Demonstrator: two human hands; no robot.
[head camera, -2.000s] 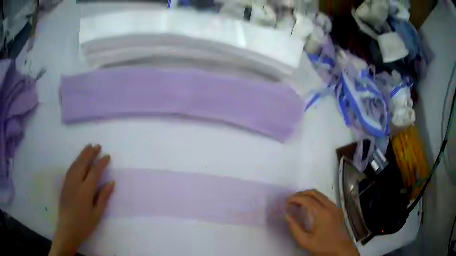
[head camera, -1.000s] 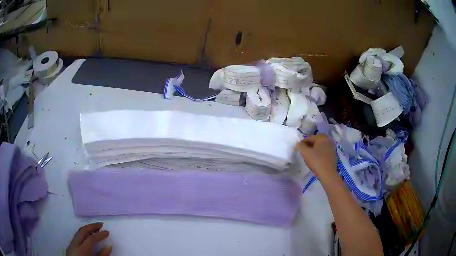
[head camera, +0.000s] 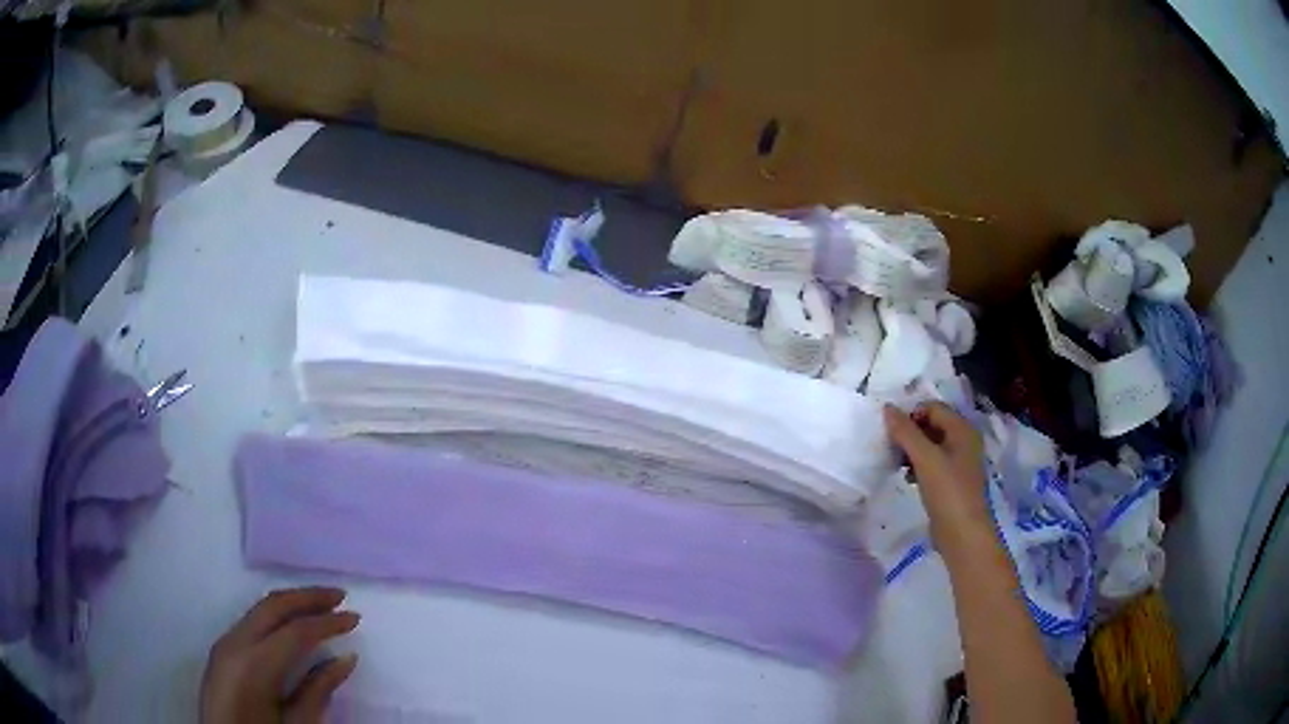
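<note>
A thick stack of curved white interlining strips lies across the table, with greyish layered edges at its front. The lilac folded bundle lies in front of it, touching it. My right hand is at the right end of the white stack, thumb and fingertips together at its top corner; whether a single layer is pinched cannot be told. My left hand is at the bottom left, fingers apart and curved, resting near the table. A faint lilac strip shows at the bottom edge beside it.
The lilac loose pile is at left, with small snips beside it. Rolled white bundles, striped strips and a yellow-orange ribbed object are at right. A tape roll and brown board are behind.
My right hand moved from the lilac strip's right end up to the white stack's right end and stays there. My left hand has left the strip's left end. The view has shifted and tilted.
</note>
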